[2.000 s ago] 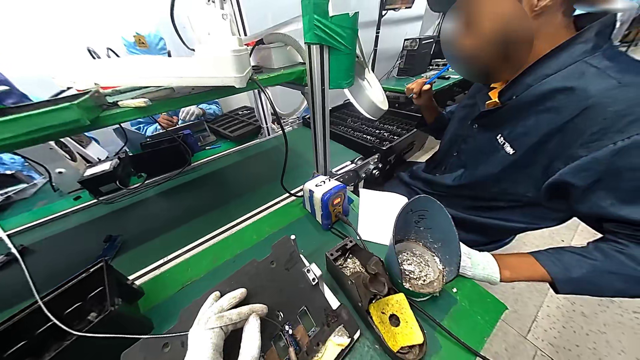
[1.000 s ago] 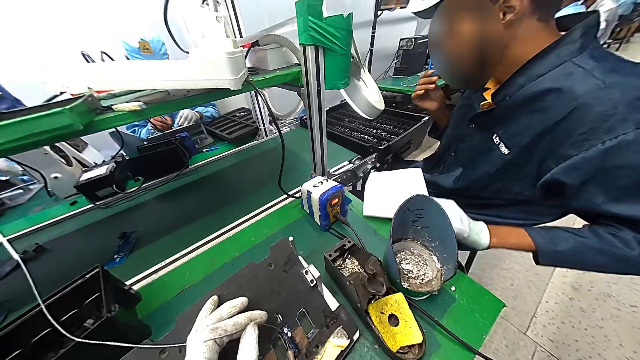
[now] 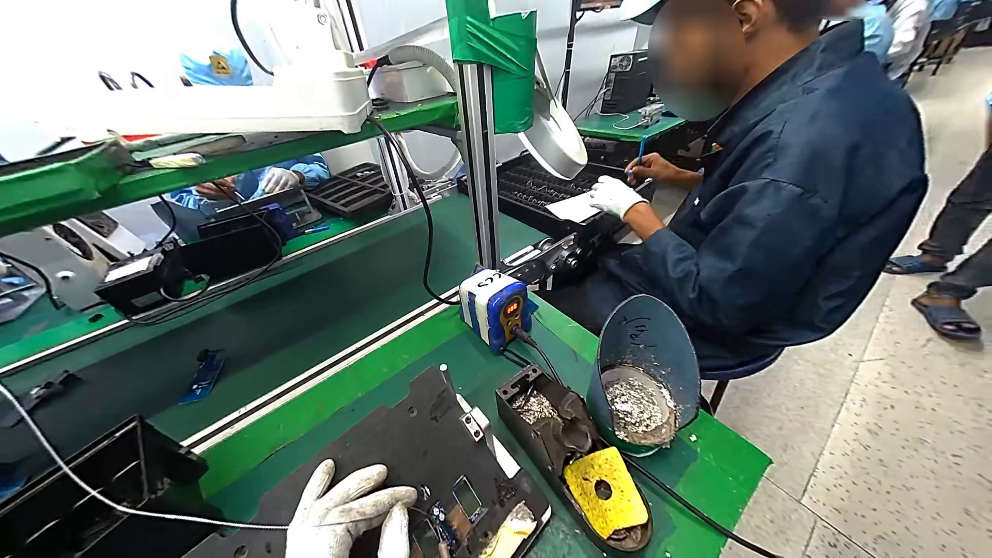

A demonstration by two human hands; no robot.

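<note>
My left hand [image 3: 349, 511], in a whitish glove, rests over a dark flat fixture board [image 3: 380, 442] at the bottom of the view. Its fingers are spread, and whether they press on a part I cannot tell. Just right of the fingertips lies a small circuit board with wires and components [image 3: 438, 527]. A thin pale cable runs in from the left to the glove. My right hand is not in view. Right of the fixture stands a soldering iron holder [image 3: 550, 434] with a yellow sponge [image 3: 606, 490]. Behind it is a blue soldering station [image 3: 496, 310] with a lit display.
A cut-open dark container [image 3: 647, 372] with solder dross stands at the bench's right corner. A black bin [image 3: 101, 496] is at lower left. A metal post [image 3: 479, 163] rises beyond the station. A seated co-worker [image 3: 744, 201] holds a pen and white paper [image 3: 575, 208] at the right.
The co-worker's gloved hand has moved away from beside the dross container to the black tray farther back, with the paper. The co-worker's other hand has come down with the pen.
</note>
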